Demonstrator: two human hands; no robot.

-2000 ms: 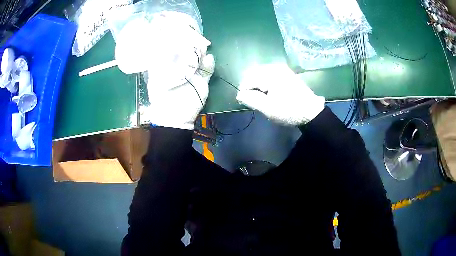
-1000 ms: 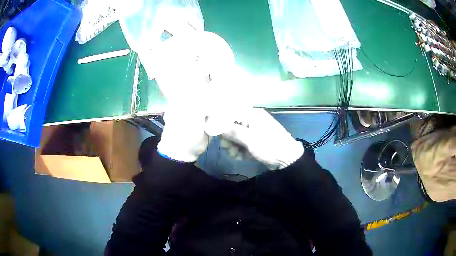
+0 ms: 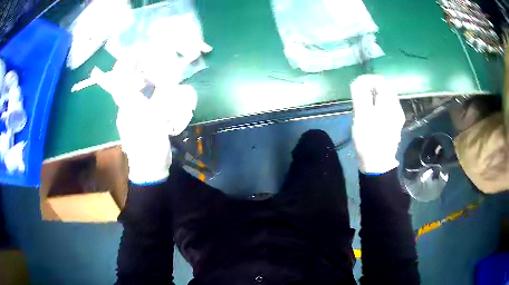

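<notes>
My left hand (image 3: 144,133), in a white glove with a blue cuff edge, is over the left part of the bench, washed out by glare. A smooth, rounded white plastic housing (image 3: 184,106) shows at its right side and appears held; the fingers blur into it. My right hand (image 3: 378,125), gloved too, is at the bench's front edge, over the hanging black wires. The upper ends of the black wires (image 3: 365,51) show on a clear plastic bag (image 3: 326,36). Glare hides whether the right fingers grip a wire.
A blue bin (image 3: 53,83) with small white parts stands at left. A white strip (image 3: 86,83) and another bag (image 3: 167,28) lie near my left hand. An open carton (image 3: 83,206) is under the bench edge. Small assemblies (image 3: 474,25), a round stool (image 3: 427,175) and a person's tan clothing (image 3: 485,153) are at right.
My hands were together over the bench edge and have moved apart, the left to the left and the right to the black wires. The view has shifted a little.
</notes>
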